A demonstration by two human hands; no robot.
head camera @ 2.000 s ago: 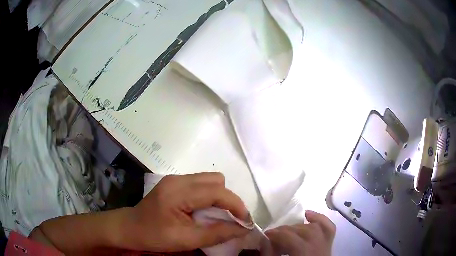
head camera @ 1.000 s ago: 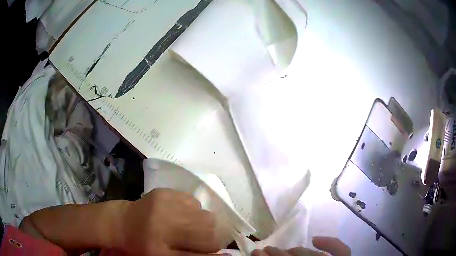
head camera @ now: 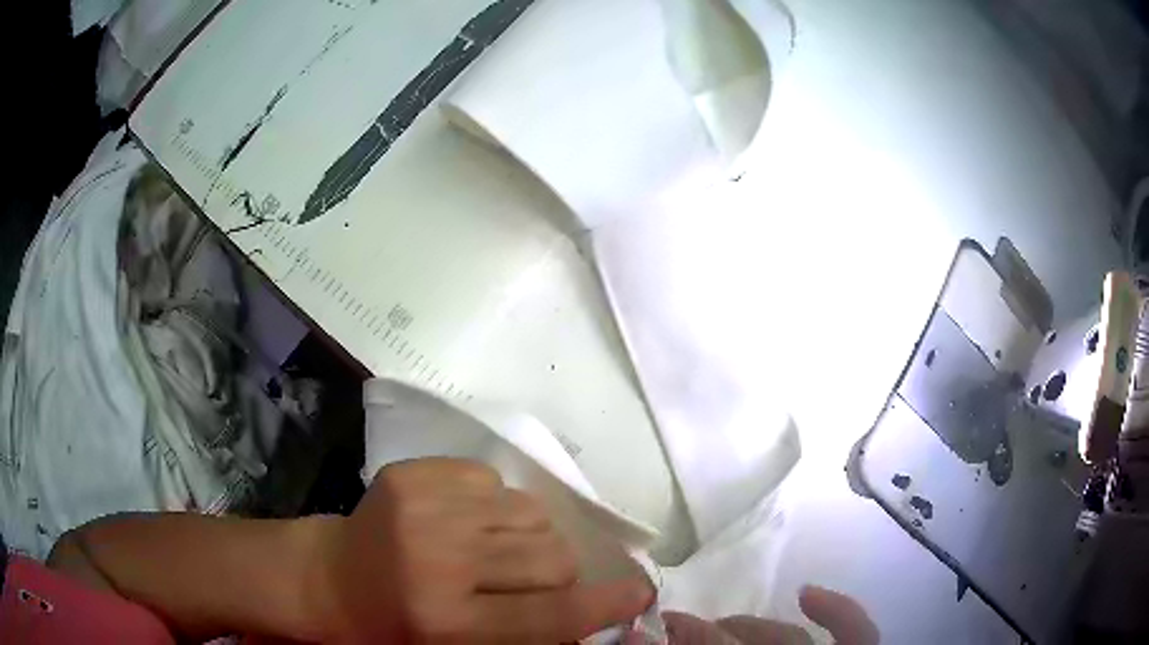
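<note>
A white cloth strip (head camera: 706, 365) lies looped on the table and runs down to my hands at the bottom edge. My left hand (head camera: 485, 554) is closed on the strip's lower part, with a loose flap of it (head camera: 441, 428) standing up behind the knuckles. My right hand (head camera: 756, 624) is at the bottom edge, mostly cut off. Its fingertips lie beside the left hand at the cloth, and its grip is hidden.
The white table (head camera: 529, 365) has ruler marks and a dark worn strip. The needle plate (head camera: 970, 428) and machine lamp (head camera: 1111, 365) are at the right. White garments (head camera: 88, 378) hang in a heap left of the table edge.
My left hand has turned knuckles up, and the flap behind it has opened out. My right hand has sunk lower, partly out of the picture. The needle plate shows slightly higher and further right.
</note>
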